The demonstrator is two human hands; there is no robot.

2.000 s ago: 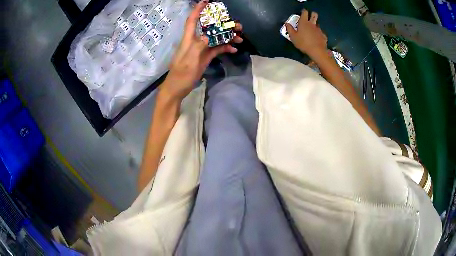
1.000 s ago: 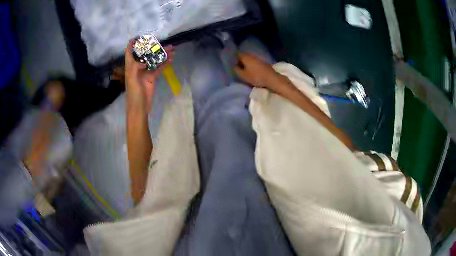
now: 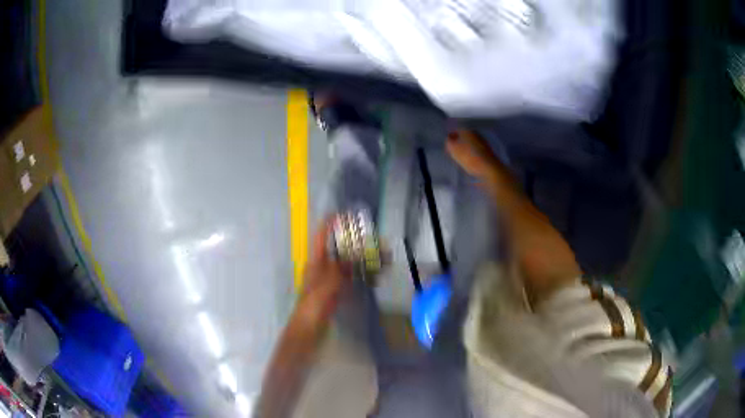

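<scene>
The picture is blurred. My left hand, at lower centre, is shut on a socket inner assembly with white and yellow parts facing up. My right hand is at the near edge of the black tray; blur hides whether its fingers grip the edge. The tray lies across the top of the view. A cloudy plastic liner bag fills it, with blurred white parts showing at the top.
A round blue stool seat shows low between my arms. The grey floor has a yellow line. Blue bins stand at lower left, and a brown cardboard box is at the left edge. Green surface lies at right.
The view has swung left, bringing the tray across the top and the stool into sight. My right hand has moved from over my lap to the tray edge. My left hand still holds the assembly.
</scene>
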